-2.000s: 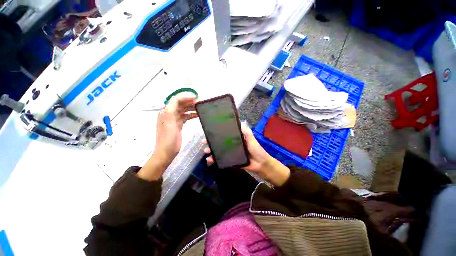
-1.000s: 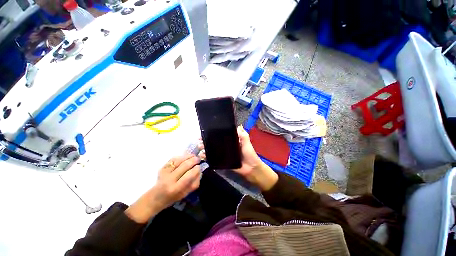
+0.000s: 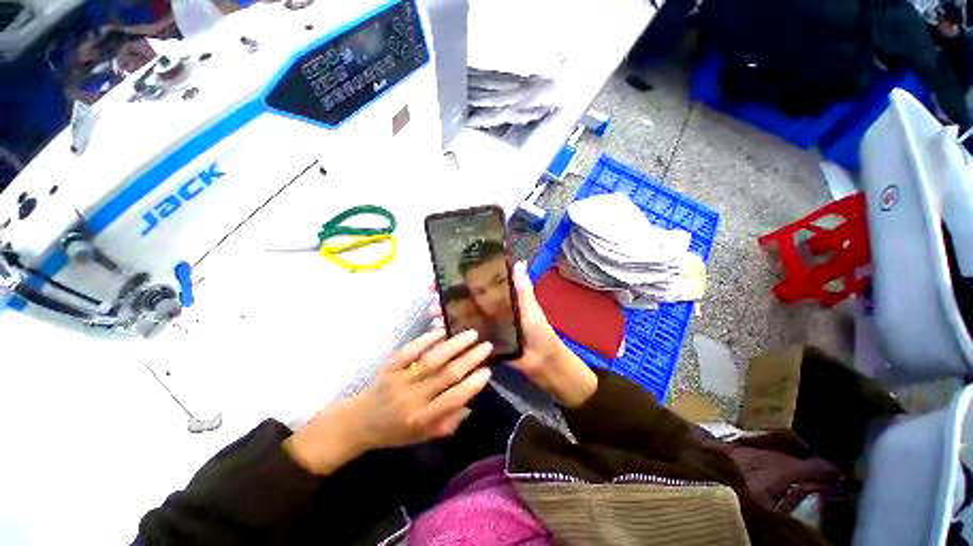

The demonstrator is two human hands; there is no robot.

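Observation:
A smartphone (image 3: 475, 283) stands in front of me, its screen lit with a picture of two people. My right hand (image 3: 544, 339) is closed around its right side and lower back. My left hand (image 3: 411, 392) wears a ring and holds nothing; its fingertips are over the lower part of the screen, slightly spread, its thumb hidden. Whether they press the glass I cannot tell. Thread snips (image 3: 359, 237) with one green and one yellow loop lie on the sewing machine bed, left of the phone.
The white JACK sewing machine (image 3: 229, 155) is at upper left. Cut pieces (image 3: 510, 96) lie on the table right of it. A blue crate (image 3: 667, 347) on the floor holds stacked pieces (image 3: 629, 251) and a red piece (image 3: 581, 309). Red plastic (image 3: 822, 251) and a pale tub (image 3: 907, 235) are at right.
The phone screen has gone from dark to lit. My left hand has moved from beside the phone's lower left onto its lower screen. The view has shifted slightly.

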